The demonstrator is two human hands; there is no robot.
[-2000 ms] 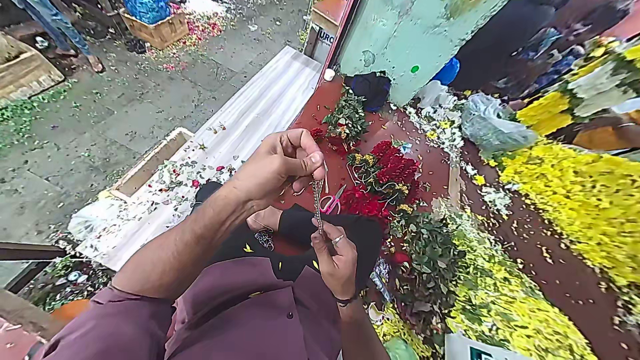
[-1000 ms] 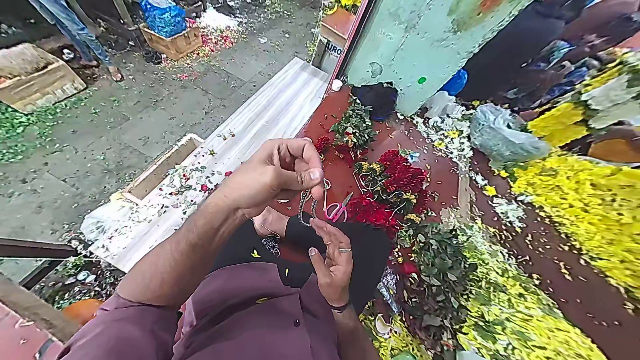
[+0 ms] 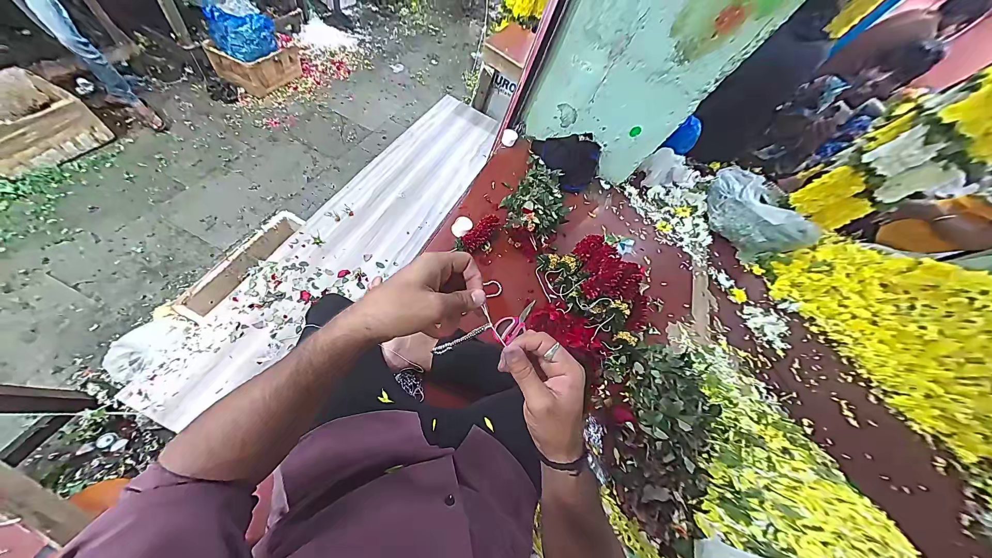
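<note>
My left hand (image 3: 426, 298) pinches a thin light thread (image 3: 487, 311) between thumb and fingertips. The thread runs down toward my right hand (image 3: 546, 387), whose thumb and forefinger are closed on its lower part; a ring and a dark wristband are on this hand. From the thread a short silvery braided strand (image 3: 463, 341) hangs off to the left, below my left hand. Pink-handled scissors (image 3: 509, 329) lie just behind my right fingertips, partly hidden. Dark red flower bunches (image 3: 608, 271) with pale strings lie on the red surface beyond. A small tangle of silvery thread (image 3: 409, 383) rests by my foot.
Yellow flowers (image 3: 891, 318) are heaped at the right, with leafy stems (image 3: 659, 418) nearer me. A white plank (image 3: 395, 201) with scattered petals and a wooden tray (image 3: 236, 267) lie at the left. A clear plastic bag (image 3: 756, 209) and a green wall (image 3: 612, 70) stand beyond.
The silvery strand was stretched upright between my hands, then hung in a loop under my left hand; now it hangs to the left of the thread. My right fingers have closed from apart.
</note>
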